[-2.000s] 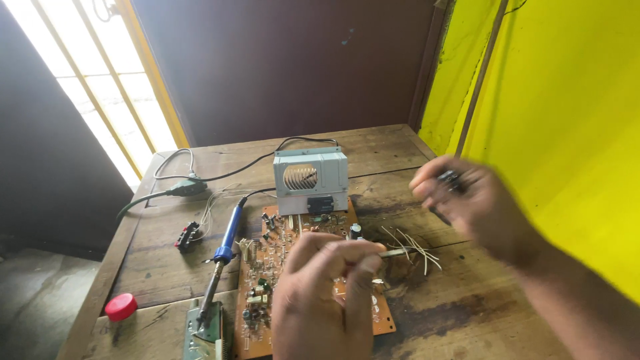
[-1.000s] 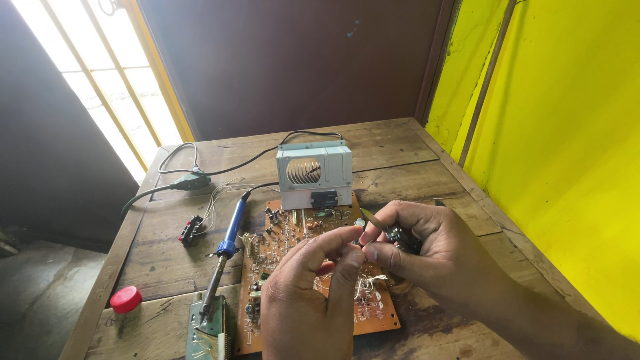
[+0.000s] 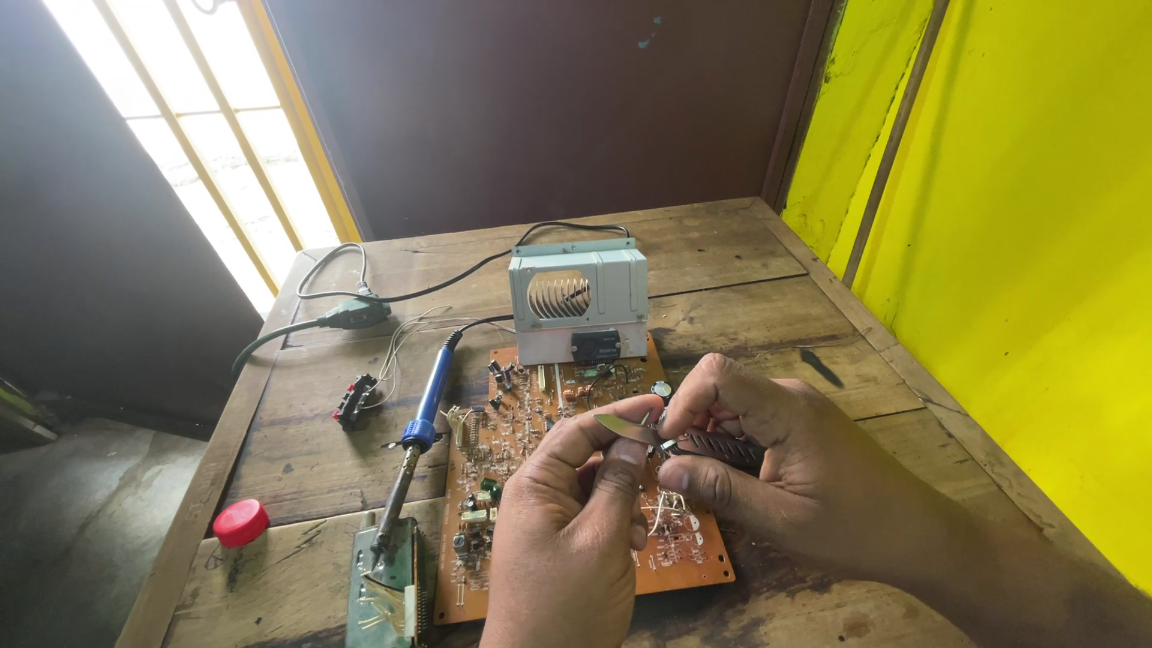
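Note:
My right hand (image 3: 765, 459) is closed on a knife (image 3: 720, 447) with a dark slotted handle, and its short blade points left toward my left fingertips. My left hand (image 3: 585, 513) pinches something small between thumb and forefinger right at the blade; the fingers mostly hide it, so I cannot tell what it is. Both hands are above the right part of an orange circuit board (image 3: 531, 432) crowded with components. White wires (image 3: 664, 515) lie on the board below my right hand. A pale metal heat-sink housing (image 3: 621, 288) stands at the board's back edge.
A blue-handled soldering iron (image 3: 434, 387) rests with its tip on a small green circuit board (image 3: 364, 576). To the left are a red-capped jar (image 3: 241, 524), a black connector block (image 3: 356, 400) with thin wires, and a green plug (image 3: 355, 313) with cables. A dark flat piece (image 3: 821, 367) lies at right.
Two seconds ago my right hand was apart at the right, holding a dark object; it has come in beside my left hand. The knife blade now meets my left fingertips.

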